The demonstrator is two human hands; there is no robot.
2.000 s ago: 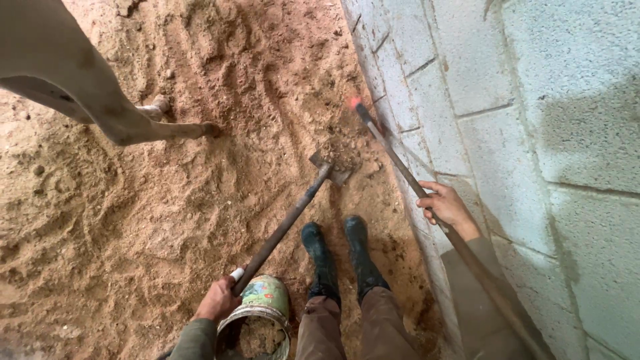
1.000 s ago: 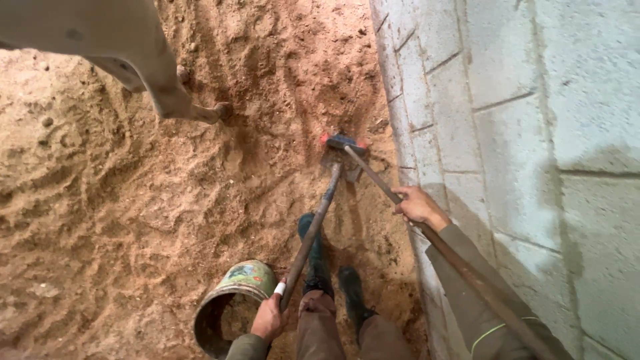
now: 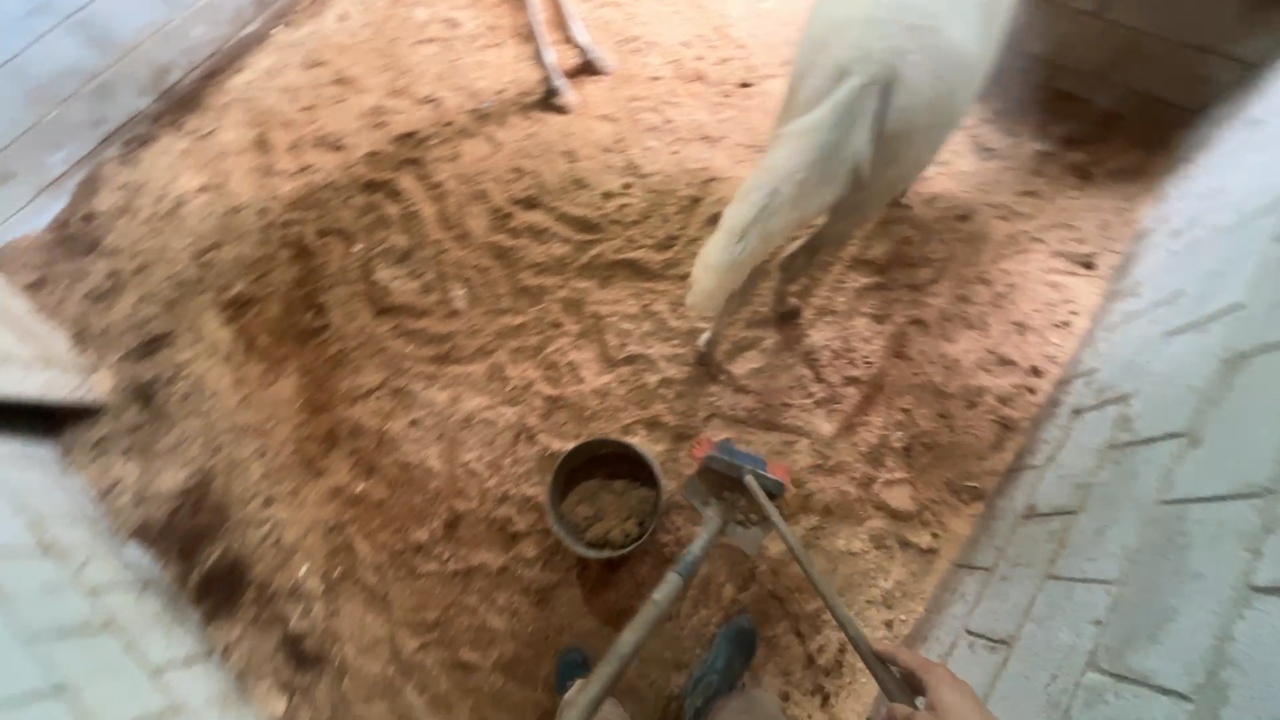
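My right hand grips the handle of a broom at the lower right. The broom's blue and red head rests against the blade of a long-handled shovel, which carries some dark clumps. The shovel's shaft runs down out of the bottom of the view; my left hand is out of sight. Just left of the shovel blade stands an upright bucket, part filled with brown clumped material.
Uneven, loose brown bedding covers the ground. A pale four-legged animal stands ahead, with another animal's legs farther back. Block walls rise at right and left. My boots are at the bottom.
The view has swung up and wider. Between the two earlier frames the broom head came from beside the wall onto the shovel blade. The bucket, tilted earlier, now stands upright beside the blade.
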